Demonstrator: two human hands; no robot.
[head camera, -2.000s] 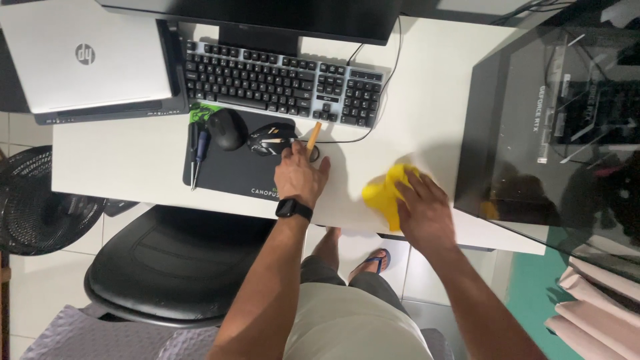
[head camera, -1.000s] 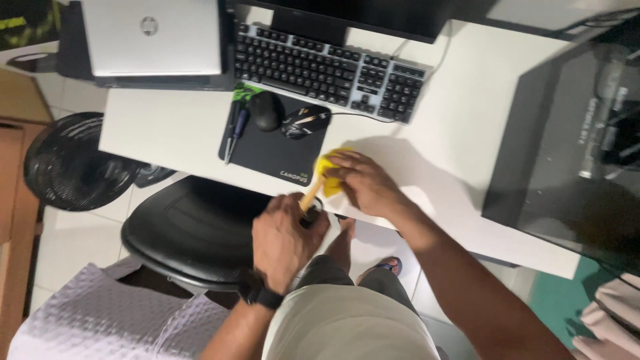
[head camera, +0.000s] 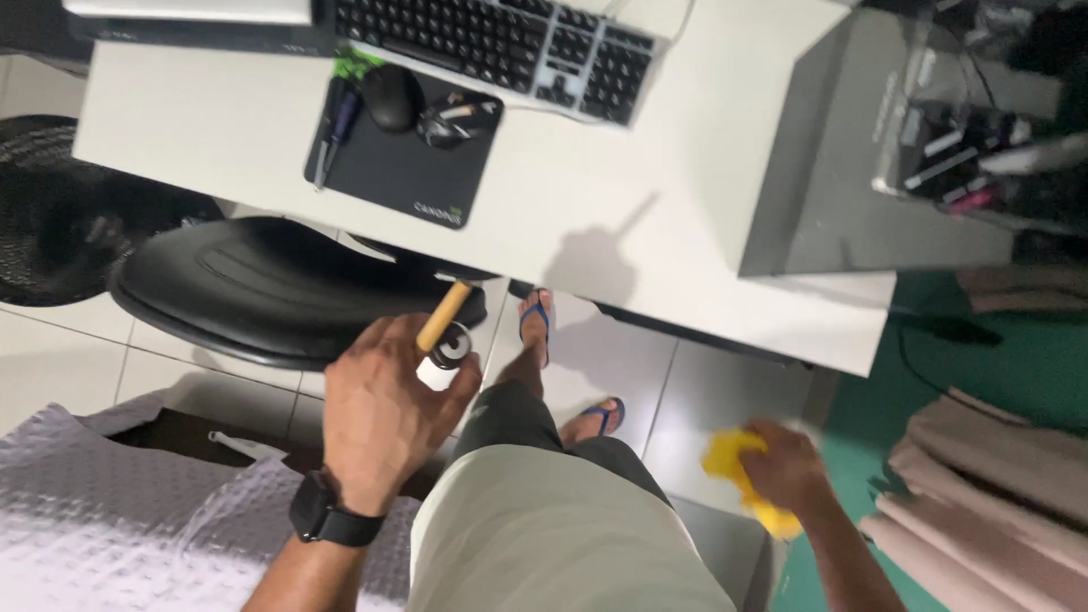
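My left hand (head camera: 387, 399), with a black watch on the wrist, holds a small white bottle or jar (head camera: 440, 365) with a dark rim and a light round top. A tan wooden stick or handle (head camera: 444, 316) is held against it and points up past the fingers. This hand is in front of the desk edge, near the black chair seat (head camera: 280, 289). Low on the right, my right hand (head camera: 782, 467) grips a crumpled yellow cloth (head camera: 735, 467), away from the desk and somewhat blurred.
On the white desk (head camera: 629, 195) are a keyboard (head camera: 527, 51), a black mouse pad (head camera: 399, 178) with a mouse (head camera: 391, 98), a screwdriver (head camera: 342, 119) and a dark tangled item (head camera: 459, 119). A laptop (head camera: 195, 8) is at upper left, a dark glass-sided case (head camera: 850, 161) at right. A fan (head camera: 76, 212) stands at far left.
My right hand with the yellow cloth has moved from beside the left hand at the desk edge to the lower right. My left hand has come off the mouse pad area to in front of the desk.
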